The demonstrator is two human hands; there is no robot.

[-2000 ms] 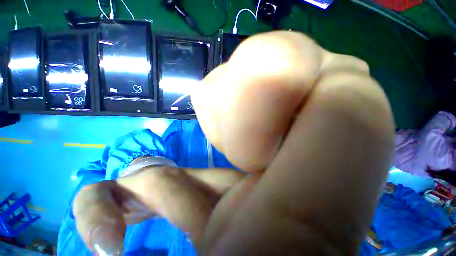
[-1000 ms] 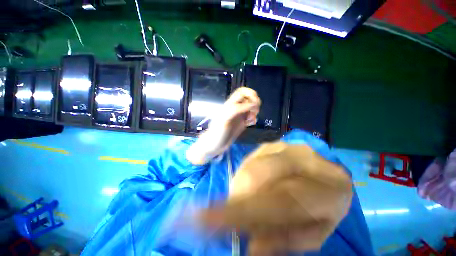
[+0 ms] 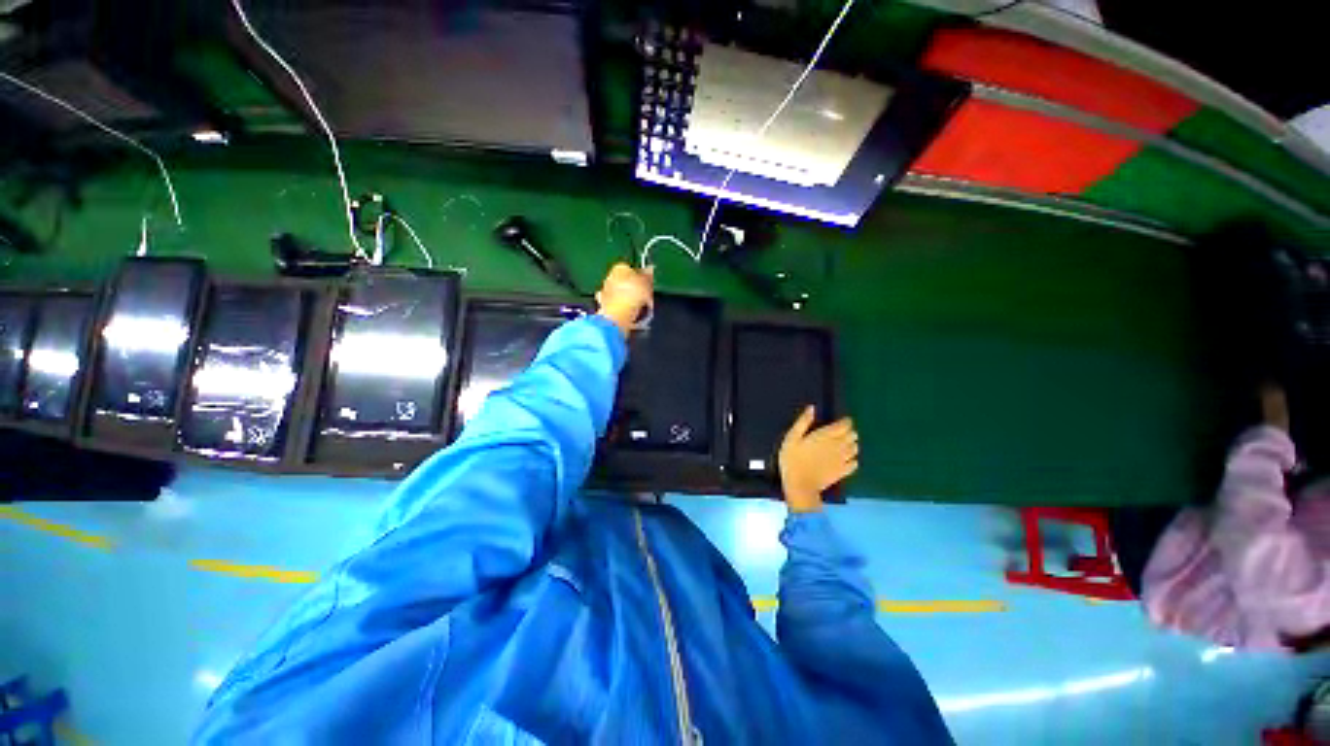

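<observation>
A black tablet [image 3: 671, 382] lies in a dark tray right of centre. A white cable [image 3: 671, 241] loops down to its upper left corner. My left hand [image 3: 624, 297] is at that corner, fingers bent, covering the cable's end; whether it grips the plug is hidden. A small pale spot shows at its fingers. Another dark tablet [image 3: 776, 382] lies in the tray's right slot. My right hand [image 3: 820, 458], fingers apart, rests at that slot's lower right edge and holds nothing visible.
More glossy tablets [image 3: 387, 354] lie in trays leftward. Behind them are a black handheld device [image 3: 534, 249], a keyboard with a pale sheet [image 3: 788, 114] and a dark monitor [image 3: 438, 73]. A red stool [image 3: 1072, 554] and a person in pink [image 3: 1240, 547] are at right.
My left hand has reached forward to the tablet's top corner. My right hand, blurred and close to the camera before, is now at the right tray edge. The view now shows more bench behind the trays.
</observation>
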